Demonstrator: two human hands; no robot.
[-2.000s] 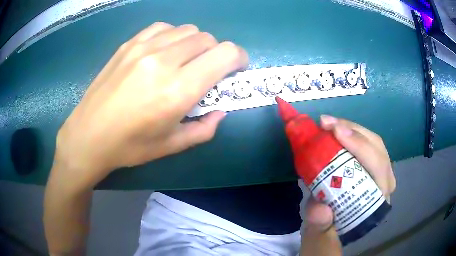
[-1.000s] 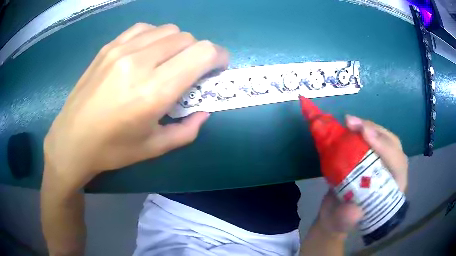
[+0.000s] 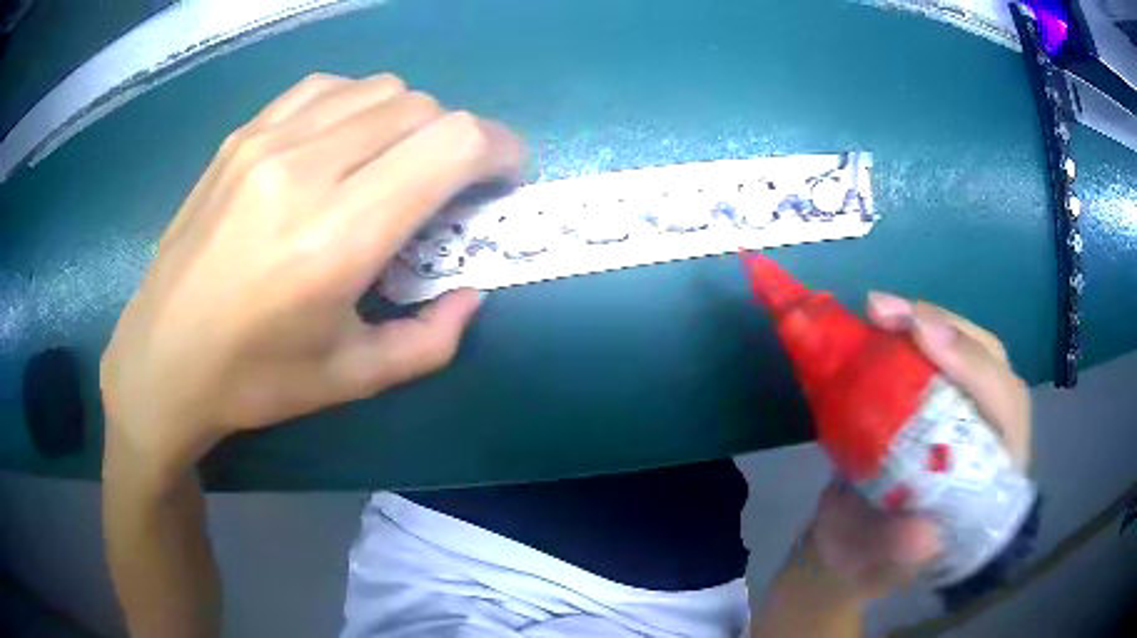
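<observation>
A white LED board (image 3: 567, 237) with a row of several ring-shaped parts lies on the green surface, slightly tilted up to the right. My left hand (image 3: 312, 249) holds its left end between thumb and fingers, hiding that end. My right hand (image 3: 929, 461) grips the glue bottle (image 3: 873, 399), which has a red nozzle and a white label with red marks and looks slightly blurred. The nozzle tip points up-left and is at the board's lower edge, near the second ring from the right. I cannot tell whether it touches.
The green work surface (image 3: 561, 361) curves across the view. A black LED board (image 3: 1069, 212) stands lengthwise at the right edge. A dark oval object (image 3: 54, 401) lies at the far left. A white stripe (image 3: 162, 69) runs along the top left. Purple light (image 3: 1051, 28) glows at the top right.
The white board and my left hand have shifted left in steps. The bottle has moved right along the board's lower edge, from the middle rings toward the right end.
</observation>
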